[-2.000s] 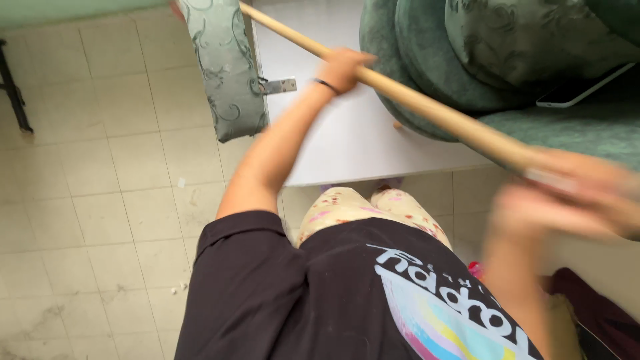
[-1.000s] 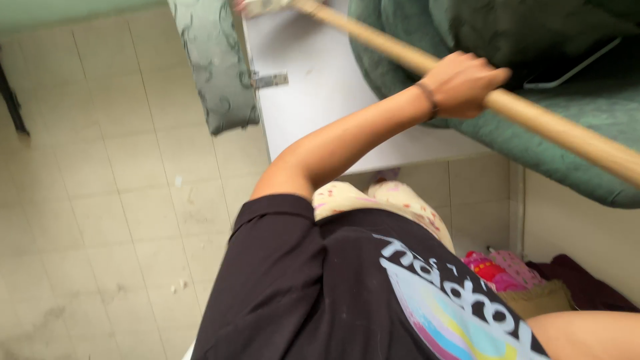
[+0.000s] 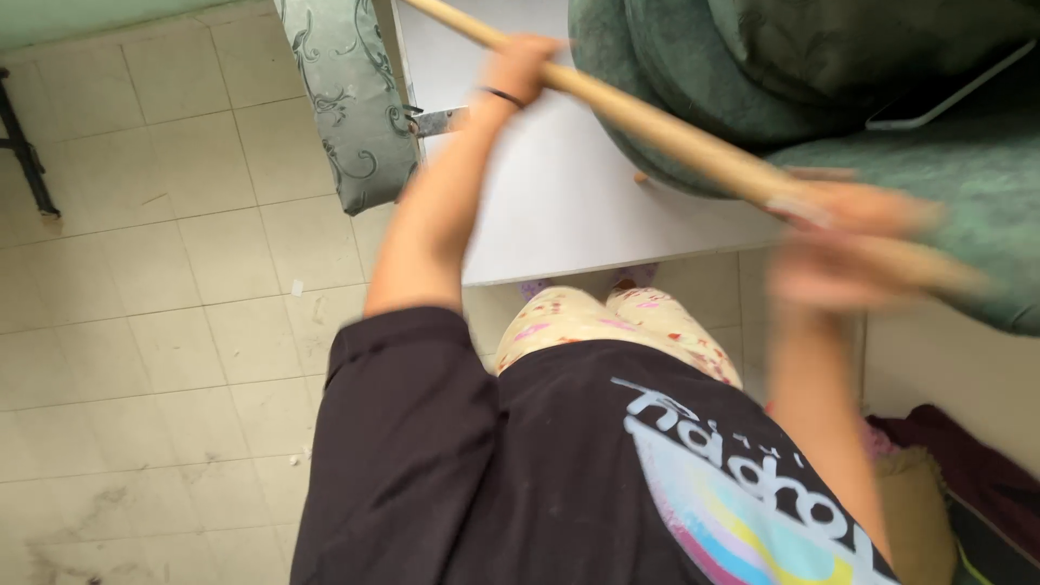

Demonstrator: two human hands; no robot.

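Observation:
A long wooden pole (image 3: 674,138) runs slantwise from the top centre down to the right. My left hand (image 3: 524,65), with a dark band at the wrist, is closed around its upper part, over a white board-like surface (image 3: 561,195). Around the lower part is my right hand (image 3: 845,244), blurred by motion, beside a green cushioned seat (image 3: 910,175). The pole's far end lies outside the view. Its lower end is blurred just past my right hand.
A green patterned padded panel (image 3: 349,106) with a metal bracket (image 3: 439,122) adjoins the white surface. A phone-like device (image 3: 918,114) lies on the green seat. Cloth items (image 3: 918,504) are at lower right. A black metal leg (image 3: 32,162) stands on the tiled floor at left.
My left hand has moved up and left relative to one second ago. My right hand, out of view then, is back on the lower part of the pole.

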